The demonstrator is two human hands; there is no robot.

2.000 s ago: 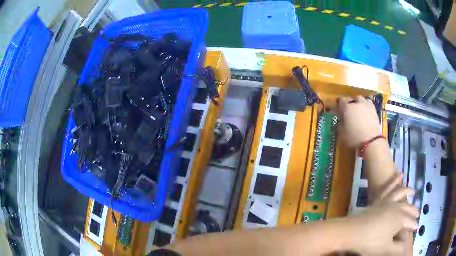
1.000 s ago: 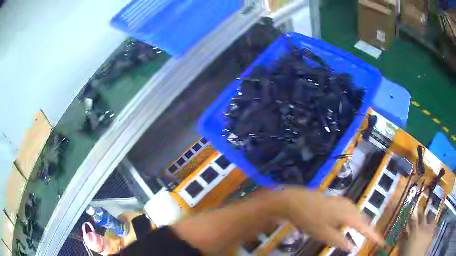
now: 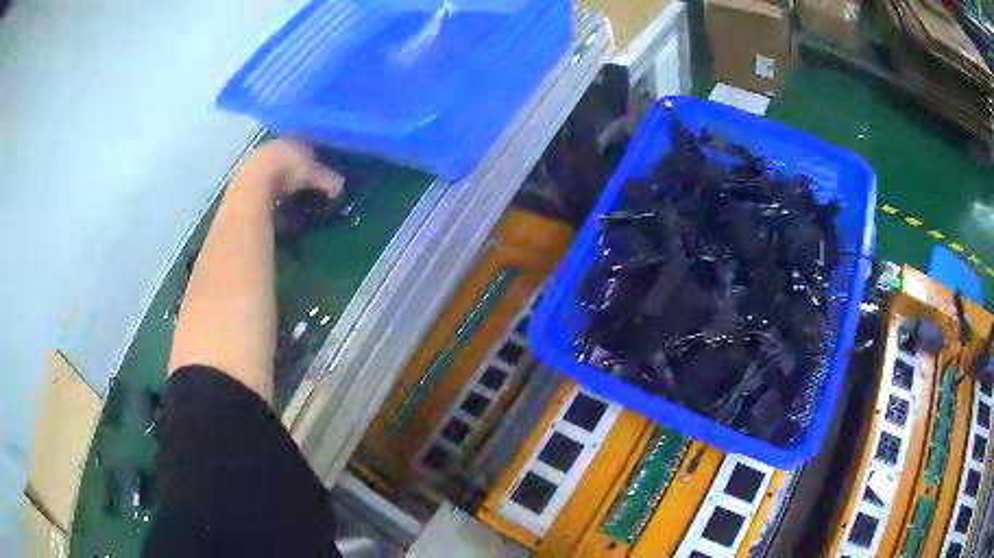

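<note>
My left hand (image 3: 300,174) is at the far end of the green belt (image 3: 365,245), beside the raised blue bin, with its fingers over dark adapters. It is blurred, and I cannot tell if it grips one. My right hand is out of the picture. A deep blue bin (image 3: 676,412) heaped with black corded adapters (image 3: 708,273) stands across the orange trays. More black adapters (image 3: 136,409) lie loose along the belt.
A second blue bin (image 3: 403,93) sits over the far end of the belt. A pale metal rail (image 3: 436,240) runs between belt and trays. An orange tray (image 3: 545,234) lies beyond it, others (image 3: 888,523) at right. A carton (image 3: 747,44) stands on the floor.
The view has swung left. My left arm has moved from over the trays to the belt. My right hand, earlier at the right tray, has left the picture.
</note>
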